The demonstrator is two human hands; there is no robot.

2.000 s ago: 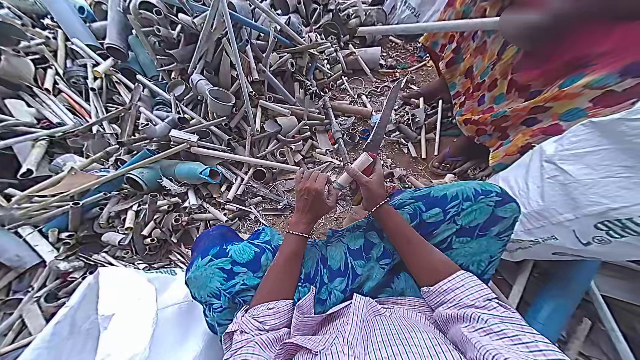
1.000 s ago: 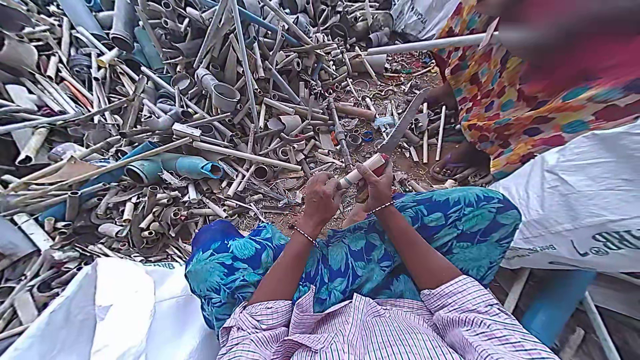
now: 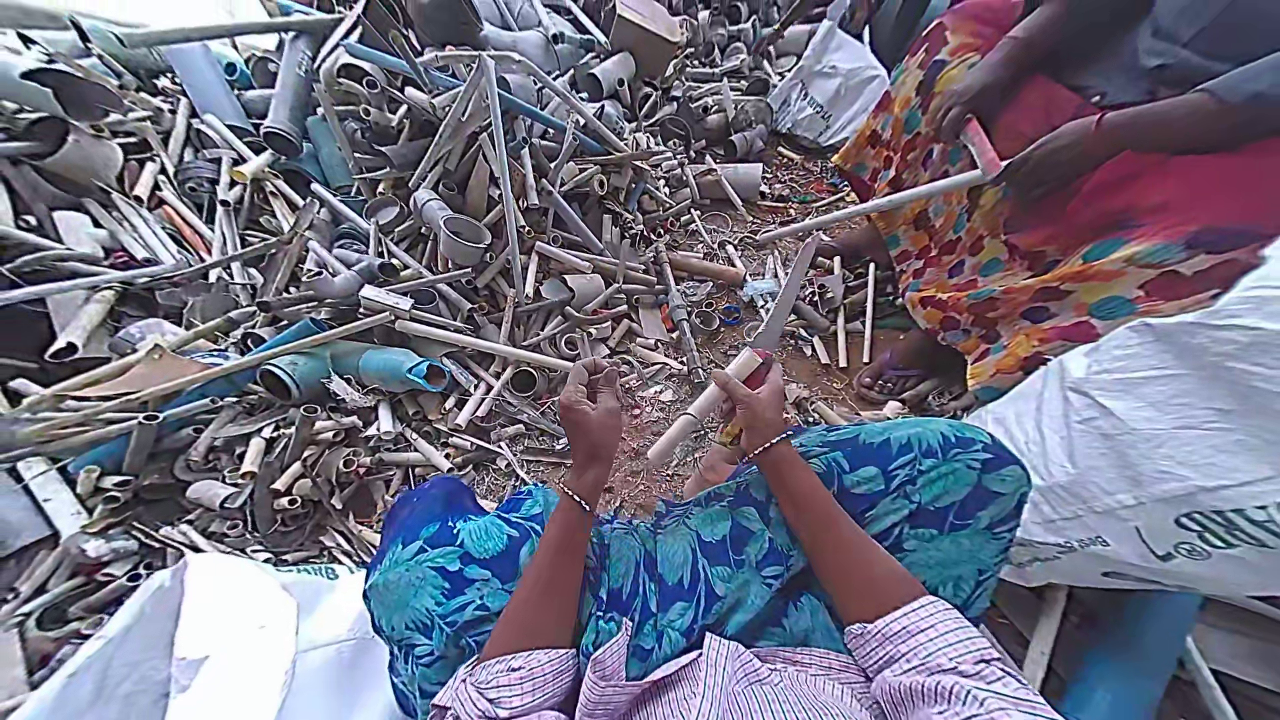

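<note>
My right hand (image 3: 755, 400) is closed around a short, pale plastic pipe piece (image 3: 690, 420) and a long flat metal blade (image 3: 788, 300), with red at its base. The pipe slants down to the left, while the blade points up and away. Apart from the pipe, to its left, my left hand (image 3: 592, 405) is raised with curled fingers pinched together; whether a small scrap lies between them is unclear. Beyond my hands lies a large heap of scrap plastic pipes and fittings (image 3: 465, 240).
White woven sacks flank me at lower left (image 3: 230, 640) and right (image 3: 1150, 430). At upper right a person's hands (image 3: 1050, 160) hold a long pale pipe (image 3: 870, 205); that person's foot (image 3: 910, 370) rests on the littered ground. A blue pipe (image 3: 1125, 650) lies at lower right.
My left hand has let go of the pipe piece and moved left, away from it. The pipe piece stays in my right hand with the blade.
</note>
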